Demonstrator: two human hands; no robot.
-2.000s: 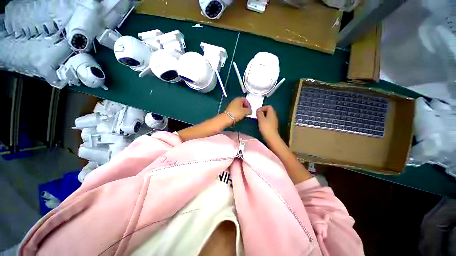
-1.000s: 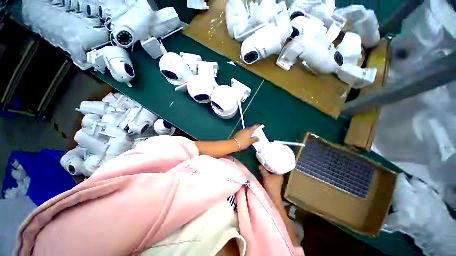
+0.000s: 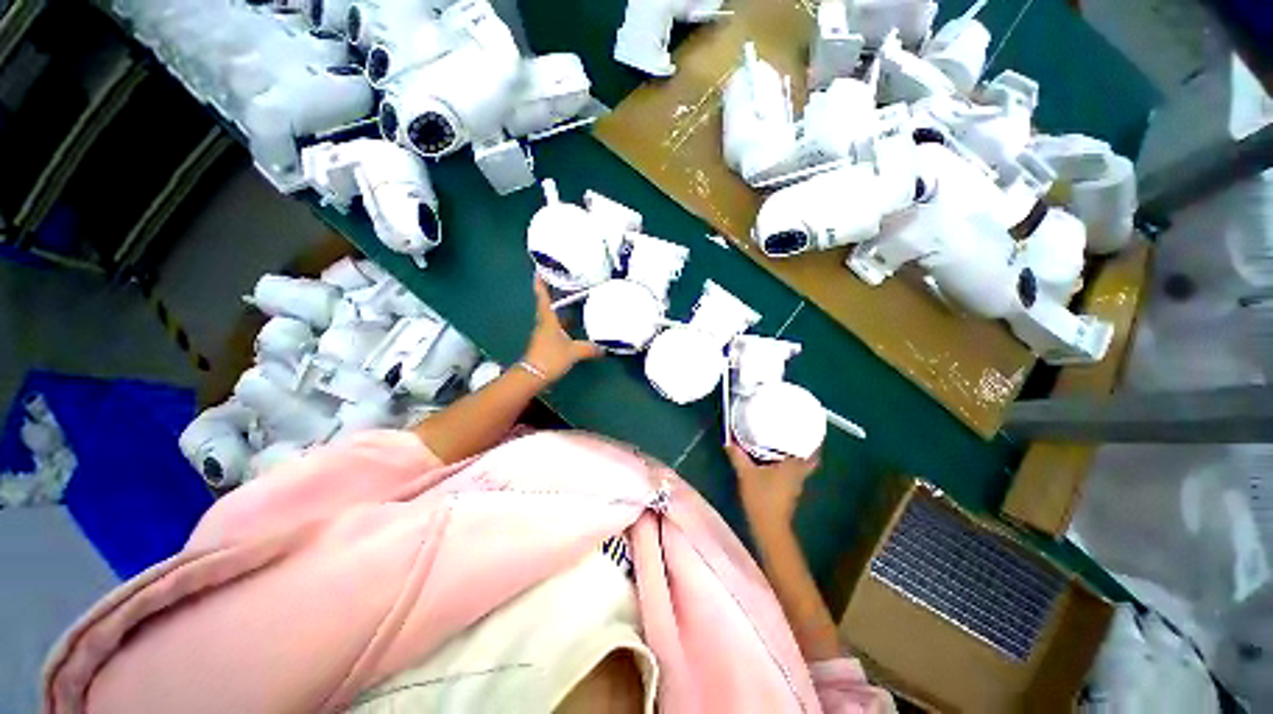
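Observation:
Four white PTZ dome cameras stand side by side in a slanting row on the green bench. My right hand (image 3: 775, 484) holds the rightmost PTZ dome camera (image 3: 785, 420) from below by its rounded head; a thin antenna sticks out on its right. My left hand (image 3: 554, 339) is at the left end of the row with thumb and fingers spread, close to the two left cameras (image 3: 570, 244) (image 3: 623, 313); whether it touches them is unclear. The third camera (image 3: 684, 363) stands between, next to the held one.
More cameras lie piled on a cardboard sheet (image 3: 894, 328) behind. Larger cameras (image 3: 468, 87) stand at the upper left. An open carton (image 3: 894, 639) with a grey grid is at right, near a metal post (image 3: 1159, 417). A deep carton of cameras and blue plastic (image 3: 133, 474) are lower left.
The camera first in front of me was turned over, then moved left to the end of the row. My left hand let go of it and moved left. The view has turned.

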